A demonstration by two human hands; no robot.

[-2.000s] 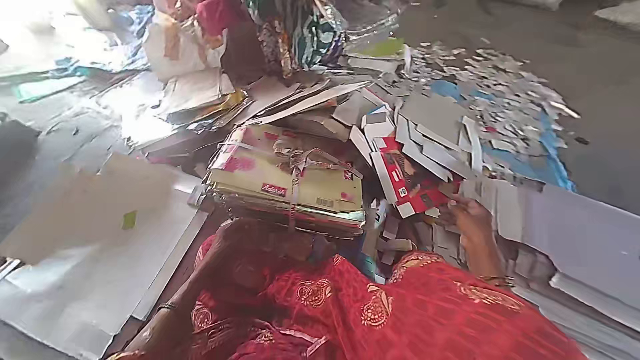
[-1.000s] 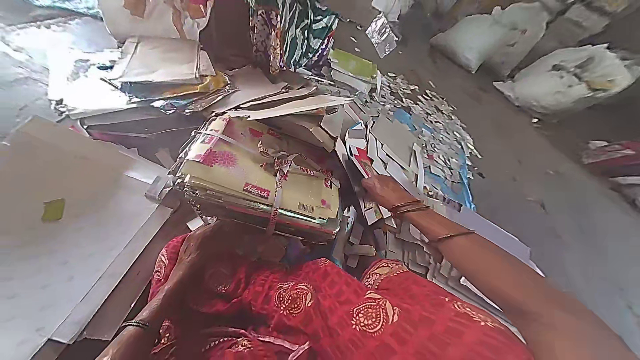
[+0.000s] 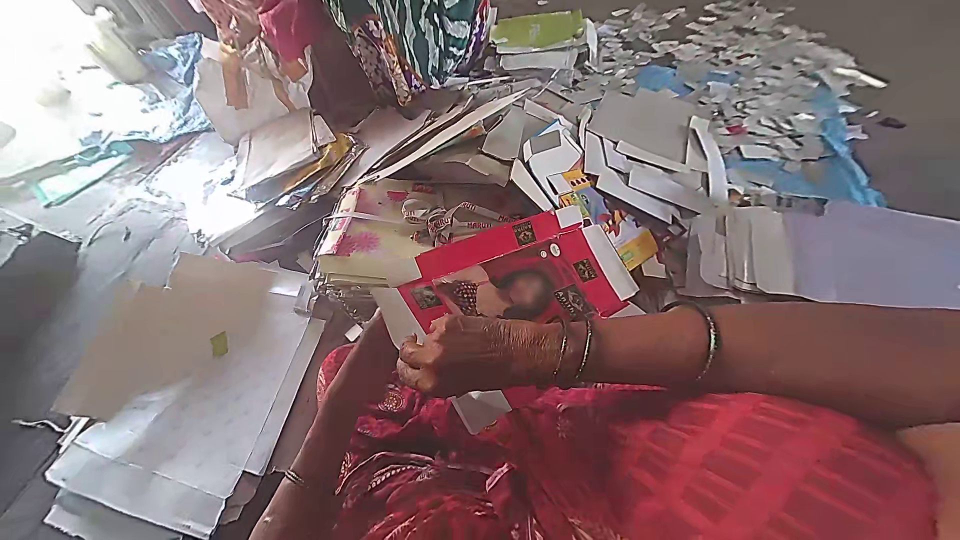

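A flattened red cardboard box (image 3: 487, 255) with white flaps and a printed picture lies across my lap and over the tied bundle. My right hand (image 3: 472, 352) has its fingers curled on the box's lower left edge. My left hand (image 3: 382, 337) is at the same corner, mostly hidden behind the right hand and the box, so its fingers cannot be made out. Behind the box sits a bundle of printed yellow and pink card (image 3: 360, 225), tied with a cloth strip (image 3: 450, 221). A small white card piece (image 3: 480, 410) rests on the red cloth below my right hand.
Large flat card sheets (image 3: 187, 405) lie at the left. Cut white and grey card pieces (image 3: 645, 165) are heaped to the right of the bundle, with small scraps (image 3: 735, 67) on a blue sheet (image 3: 840, 165) beyond. A person in patterned cloth (image 3: 420, 37) is at the back.
My right hand has moved from the card heap at the right to my lap, beside my left hand. The red box now lies in front of the bundle.
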